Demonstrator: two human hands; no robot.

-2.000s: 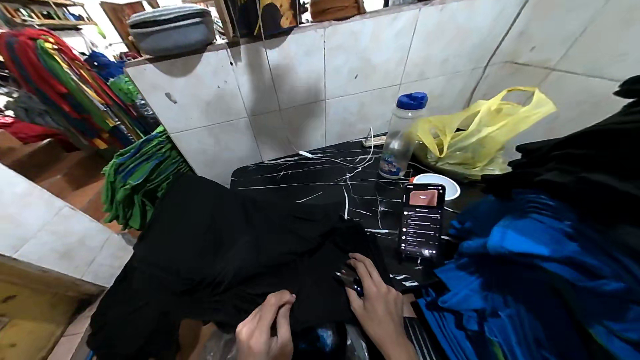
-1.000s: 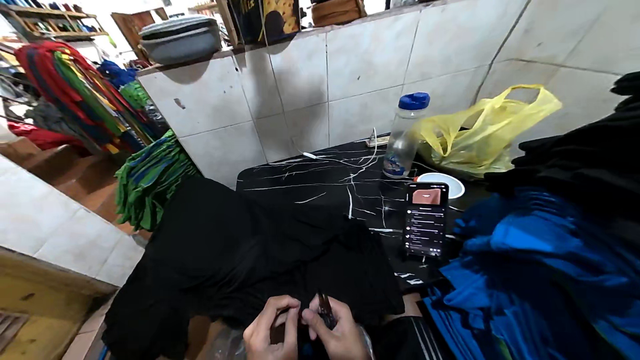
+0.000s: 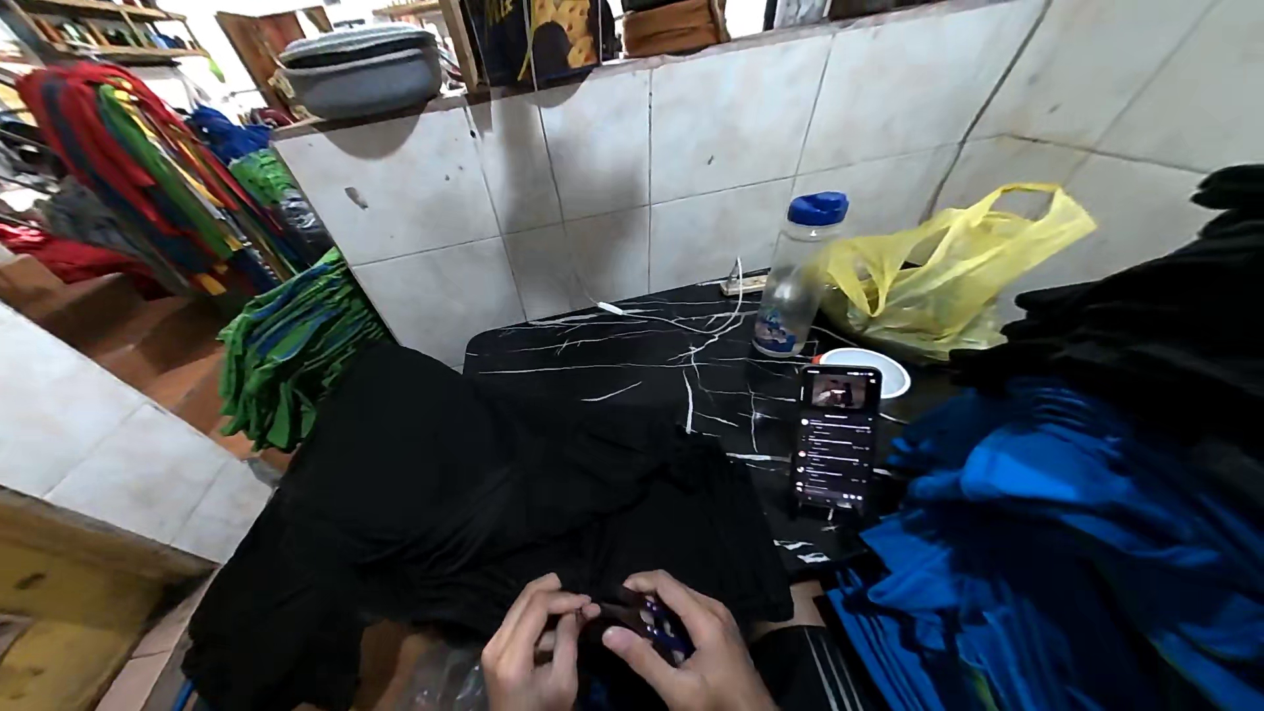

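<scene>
My left hand [image 3: 538,642] pinches an edge of black fabric between thumb and fingers at the bottom centre. Close to its right, my right hand [image 3: 686,642] is closed around a small dark tool [image 3: 664,628], whose kind I cannot tell. The black cloth [image 3: 444,494] lies spread over the table's front and left side and hangs down past its left edge. Behind the hands, the fabric is bunched and folded. A clear plastic bag [image 3: 444,676] shows below, left of my left hand.
On the black marble-patterned table [image 3: 632,370] stand a lit phone [image 3: 835,434], a bottle with blue lid [image 3: 790,286], a white bowl [image 3: 884,373], and a yellow plastic bag [image 3: 948,267]. Blue garments [image 3: 1086,513] and black garments [image 3: 1145,306] pile at right. Green cloths [image 3: 296,346] hang left.
Two seconds ago my right hand rested on the cloth further right with the small tool; it has since come in beside my left hand. The picture on the phone screen has changed.
</scene>
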